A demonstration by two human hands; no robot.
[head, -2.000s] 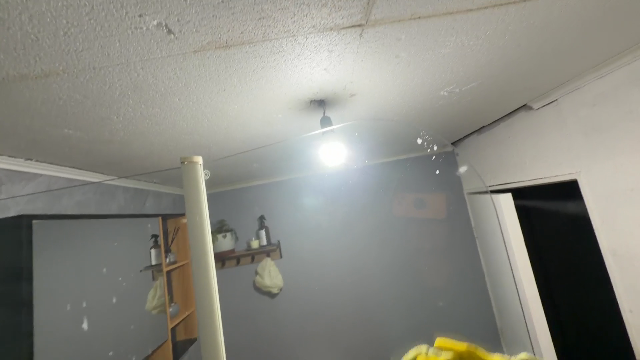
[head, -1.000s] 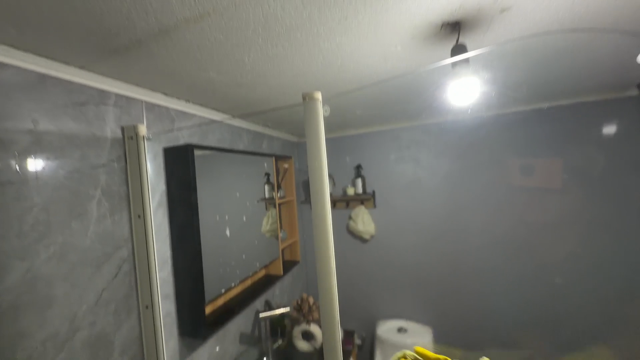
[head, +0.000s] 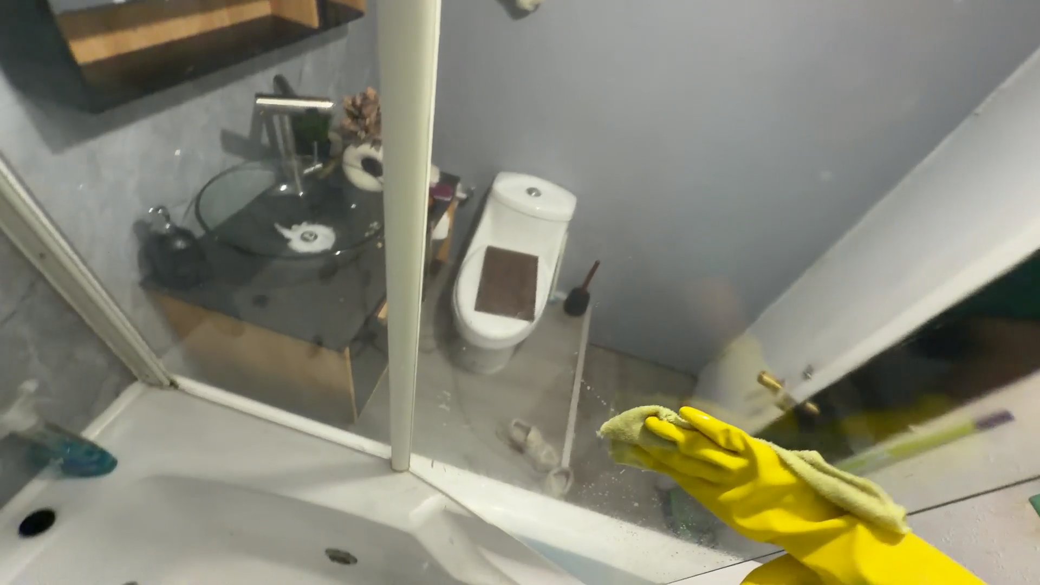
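My right hand [head: 723, 471], in a yellow rubber glove, comes in from the lower right with its fingers pointing up and left. It presses a yellow-green cloth [head: 845, 487] against the clear glass shower panel [head: 617, 439]; one end of the cloth shows past the fingertips and another lies along the back of the glove. Water drops dot the glass beside the fingers. A pale vertical post [head: 410, 244] of the shower screen stands to the left of the hand. My left hand is out of view.
The white bathtub [head: 268, 504] lies below, with a spray bottle [head: 73, 451] holding blue liquid at its left corner. Through the glass show a glass basin [head: 284, 211], a toilet [head: 512, 284], a toilet brush [head: 578, 296], shoes [head: 532, 443] and a door handle [head: 784, 390].
The view has tilted down from the ceiling and bulb to the tub and floor. The gloved hand and cloth, only partly seen at the bottom edge before, now show much more fully.
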